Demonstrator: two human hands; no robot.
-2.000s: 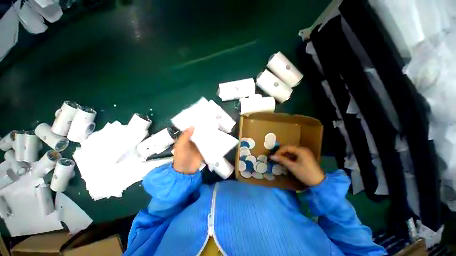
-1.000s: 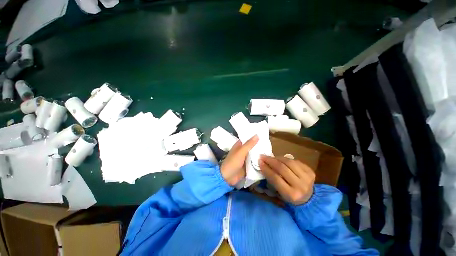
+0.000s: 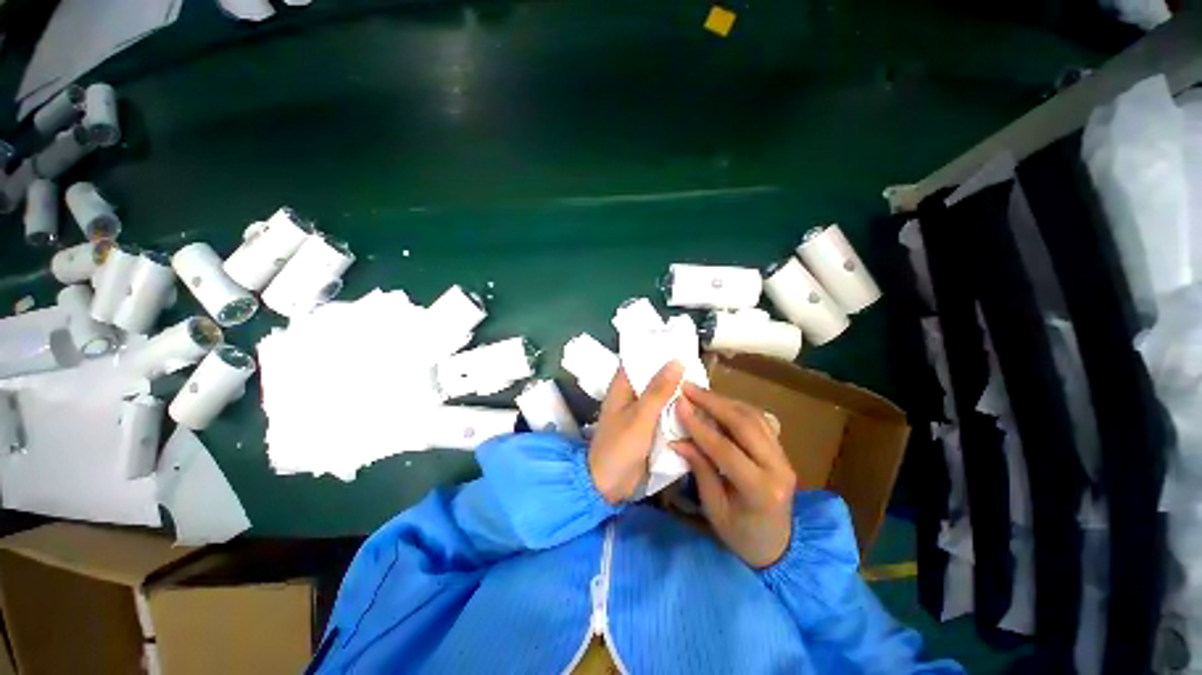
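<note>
My left hand holds a flat white foam sleeve upright in front of my chest. My right hand is against the sleeve's right side, its fingertips pinching at its middle. A thin round edge shows at those fingertips, perhaps a disc; most of it is hidden. The small brown open carton is behind my right hand, which hides most of its inside. White lamp housings lie just beyond, one on its side. A pile of white foam sleeves lies left of centre.
More white housings lie loose on the green belt at left. White sheets lie under some. Large cartons are at lower left. Stacked black trays with white wrapping stand at right. A yellow square is on the far belt.
My right hand has come from the discs in the carton to the sleeve. My left hand has brought the sleeve right, in front of the carton. The view has shifted.
</note>
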